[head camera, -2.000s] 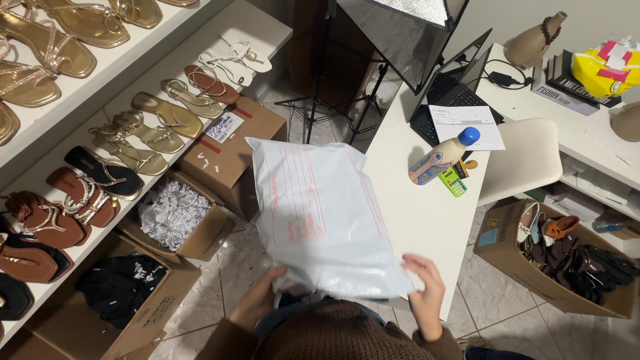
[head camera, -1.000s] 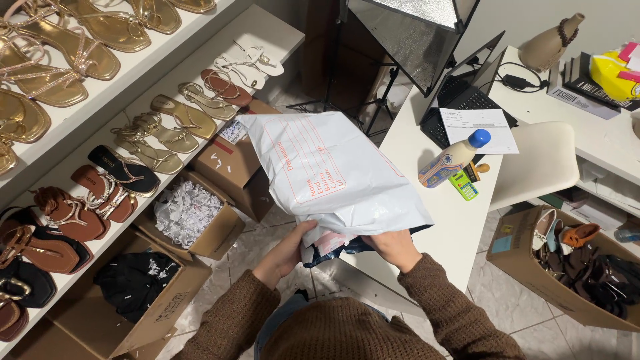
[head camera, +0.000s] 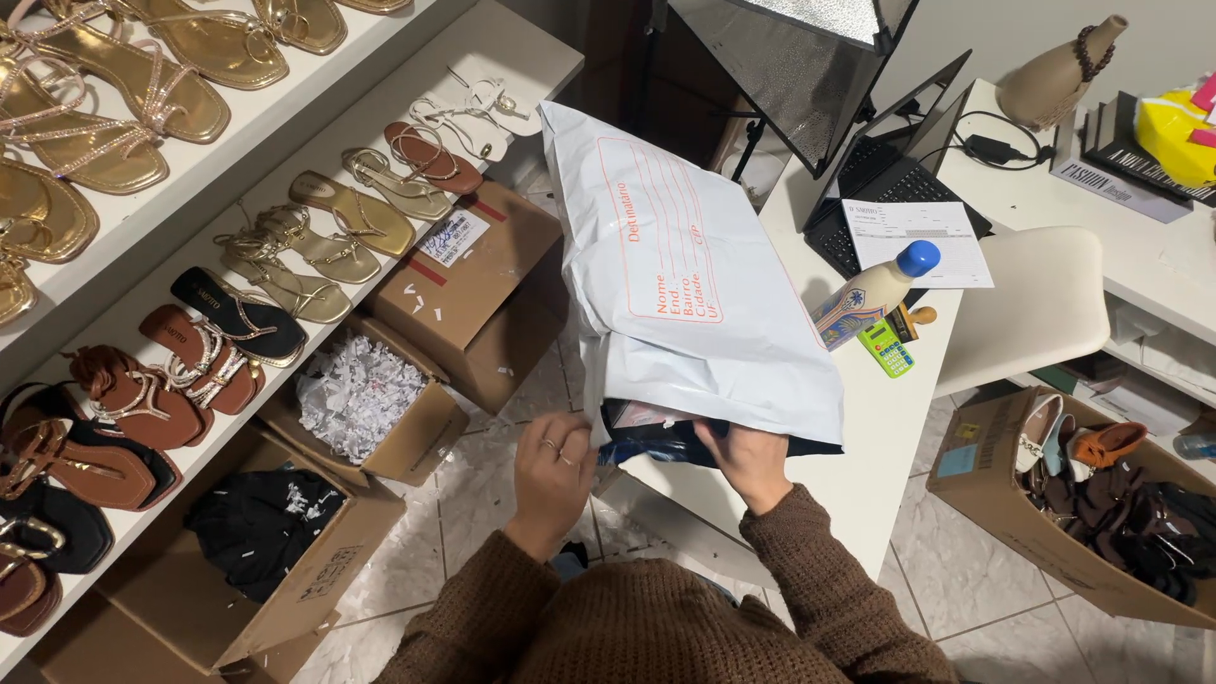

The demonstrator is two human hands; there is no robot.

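Observation:
A white plastic mailing bag with orange printed lines lies tilted across the corner of the white desk, its mouth toward me and its dark inside showing. Something dark blue and shiny shows in the mouth, with a bit of pink and white above it. My left hand pinches the bag's left edge at the mouth between bent fingers. My right hand reaches into the mouth at the right, its fingertips hidden inside, so what they touch cannot be seen.
The white desk bears a laptop, a printed sheet, a blue-capped bottle and a green calculator. Sandals line shelves at left, above cardboard boxes. A softbox light stands behind; a box of shoes is at right.
Two seconds ago both hands were at the bag's near corners. The right hand has moved inward into the mouth, and the bag's near end now gapes, showing the contents.

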